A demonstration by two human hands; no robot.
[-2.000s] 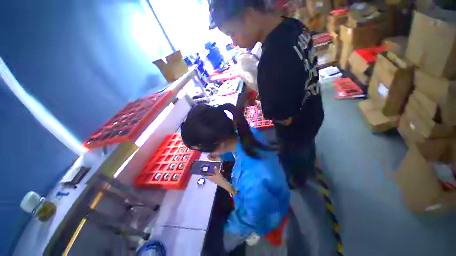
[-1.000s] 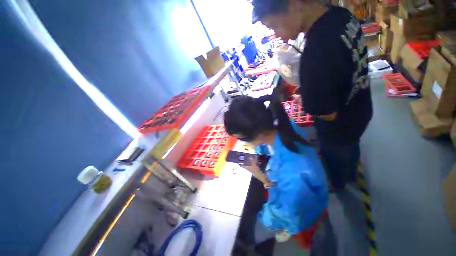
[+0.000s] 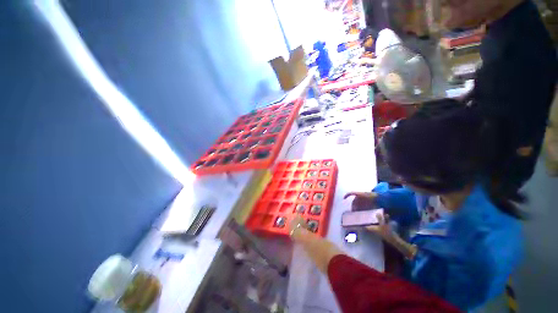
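Note:
My right hand (image 3: 311, 242), in a dark red sleeve, reaches in from the bottom right. Its fingertips are at the near edge of a red-orange compartment tray (image 3: 285, 191) on the bench, over or beside the lowest cells. The hand is blurred, and I cannot tell whether the fingers hold anything. Small dark units with lit faces sit in the tray's right-hand cells and in one cell near its lower edge; many cells on the left show only red. My left hand is not in view.
A person in a blue smock (image 3: 471, 244) at right holds a phone (image 3: 362, 218); a small lit device (image 3: 350, 237) lies below it. Another filled tray (image 3: 251, 137) and a lidded jar (image 3: 139, 292) are on the shelf (image 3: 199, 263). A fan (image 3: 404, 74) and a standing person in black (image 3: 520, 92) are beyond.
My right hand has come into view at the tray. The view has turned and moved closer, so the trays look larger. The coiled blue cable is out of view.

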